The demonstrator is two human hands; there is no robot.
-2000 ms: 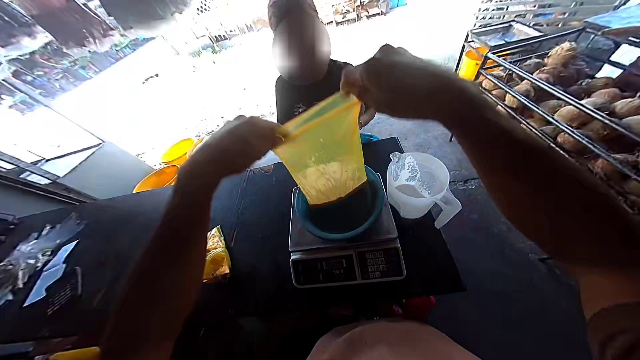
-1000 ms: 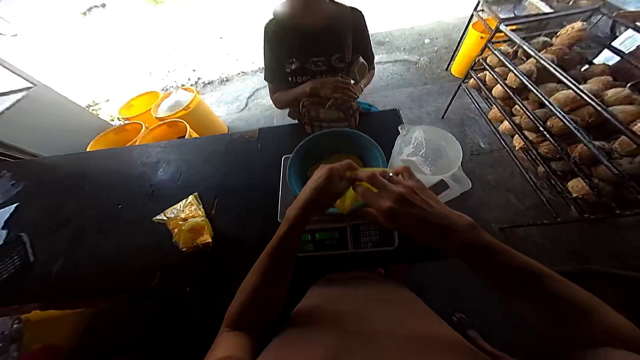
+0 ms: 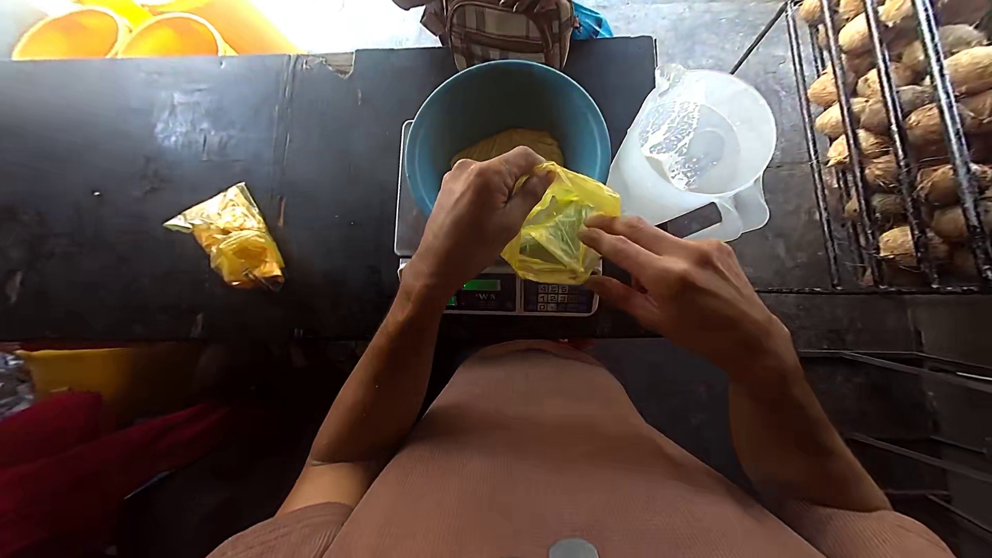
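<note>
My left hand (image 3: 484, 205) pinches the rim of a yellow plastic bag (image 3: 562, 232), which hangs over the front edge of a blue round basin (image 3: 434, 124). My right hand (image 3: 682, 287) grips the bag's other side between thumb and fingers. The bag looks nearly flat, and its mouth is partly spread. Inside the basin lies a tan, powdery mass (image 3: 511, 143). The basin stands on a digital scale (image 3: 408, 225) with a green display, partly covered by my left hand. Just right of the basin is a translucent plastic jug (image 3: 674, 163) with a clear plastic bag in its mouth.
A crumpled golden packet (image 3: 240, 248) lies on the black table (image 3: 341, 209) at left. Yellow buckets (image 3: 174, 39) stand beyond the table. A metal rack (image 3: 891, 147) of husked coconuts is at right. A person's hands rest near a plaid bag (image 3: 504, 35) past the basin.
Two seconds ago both hands held the yellow bag stretched up above the basin; now it is lower, at the basin's front edge. The view has tilted down and come closer.
</note>
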